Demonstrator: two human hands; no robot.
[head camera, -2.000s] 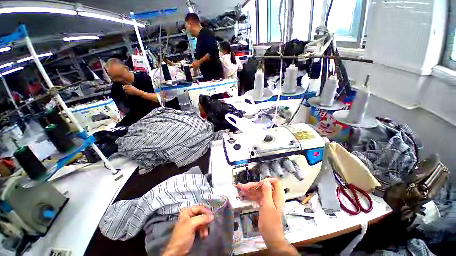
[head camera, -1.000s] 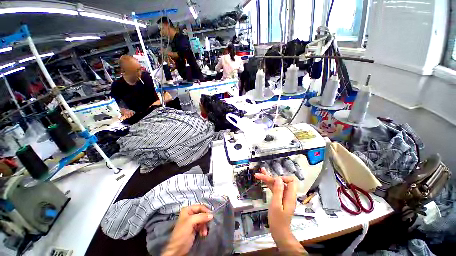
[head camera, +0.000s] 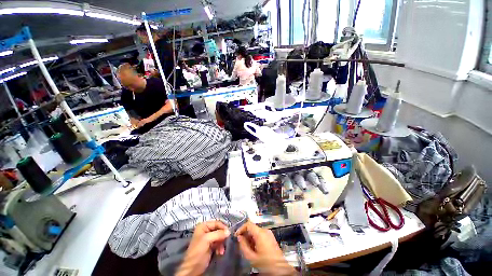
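Observation:
The garment piece (head camera: 172, 215), grey striped cloth joined to plain darker grey cloth, lies left of the overlock machine (head camera: 302, 172). My left hand (head camera: 205, 245) pinches the edge of the plain grey cloth between thumb and fingers. My right hand (head camera: 258, 245) is close beside it on the right, its fingertips closed at the same cloth edge. Any thread between the fingertips is too small to tell. The machine's metal looper area faces me, just beyond my right hand.
Red-handled scissors (head camera: 384, 213) and a cream piece (head camera: 382, 180) lie right of the machine. Thread cones (head camera: 356, 98) stand behind it. A striped bundle (head camera: 180, 145) lies beyond the work. A second machine (head camera: 38, 221) is at left. Several people are in the background.
My right hand has moved from in front of the machine, left and down to the cloth edge beside my left hand. My left hand has stayed on the cloth. People behind have shifted.

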